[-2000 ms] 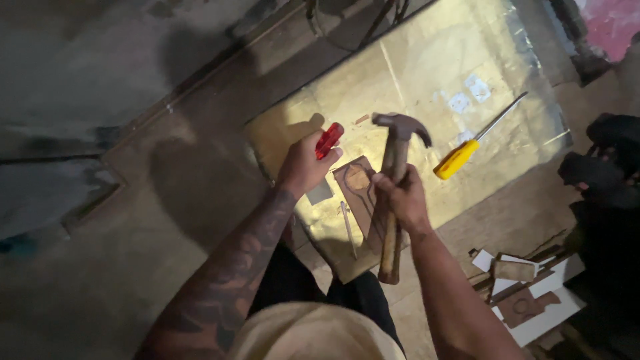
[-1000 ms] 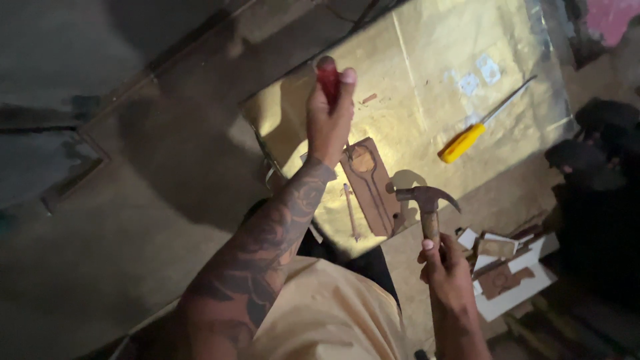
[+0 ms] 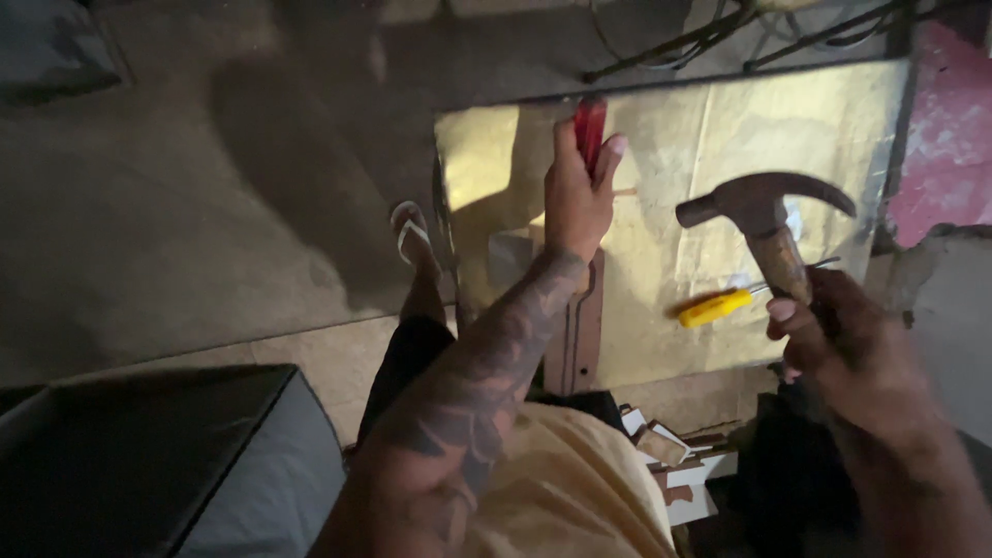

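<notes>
My left hand [image 3: 581, 194] is closed around a red handle [image 3: 590, 132] near the far edge of the yellowish tabletop [image 3: 651, 341]; the rest of that tool is hidden. Under my left wrist lies a brown wooden piece [image 3: 585, 341] with dark curved lines and a small hole, partly covered by the forearm. My right hand [image 3: 845, 341] grips the wooden handle of a claw hammer [image 3: 763, 201], its head raised over the right part of the table. Between the hands, a yellow-handled screwdriver [image 3: 717, 308] rests on the table, its shaft partly behind the hammer and hand.
A small brown chip [image 3: 625, 191] lies beside my left hand. Offcuts and white pieces [image 3: 690, 480] are piled below the table's near edge. Dark metal legs [image 3: 674, 46] stand beyond the far edge. A black-topped box-like object [image 3: 155, 449] is at lower left, a pink surface [image 3: 945, 132] at right.
The hammer has risen from beside the wooden piece to over the right side of the table. My left hand, still on the red handle, is at the far edge. The view has turned.
</notes>
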